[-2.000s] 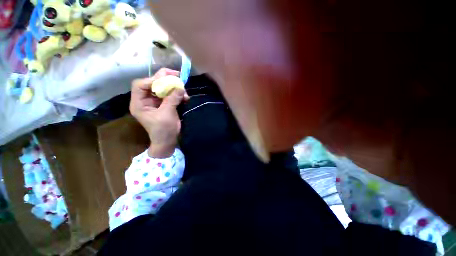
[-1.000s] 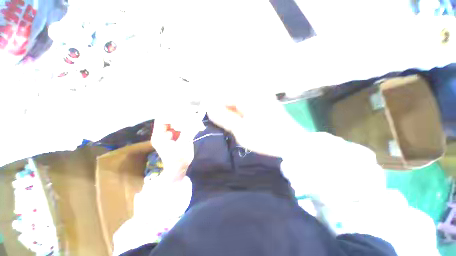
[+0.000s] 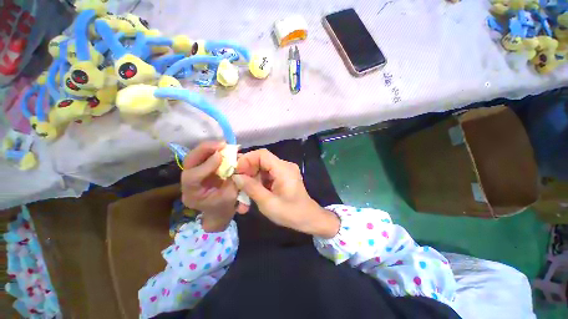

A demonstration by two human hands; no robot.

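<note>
A small pale yellow plush end piece (image 3: 228,162) is pinched between my hands at the table's front edge. A curved blue plush tube (image 3: 202,106) runs from it up to a larger yellow plush piece (image 3: 138,99) lying on the table. My left hand (image 3: 208,180) holds the end piece from the left. My right hand (image 3: 274,187) has its thumb and index finger together at the piece's right side. A whitish bit shows below, between the hands. A small blue piece (image 3: 179,151) sticks out above my left hand. No needle can be made out.
Plush toys with yellow heads and blue tubes are piled at left (image 3: 81,75), more at far right (image 3: 542,37). Snips (image 3: 294,70), an orange-and-white container (image 3: 290,30) and a phone (image 3: 354,40) lie on the white-covered table (image 3: 423,75). Cardboard boxes (image 3: 467,165) stand below.
My right hand, large and blurred close to the camera two seconds ago, is now down beside my left hand at the yellow piece. The overexposed view has cleared.
</note>
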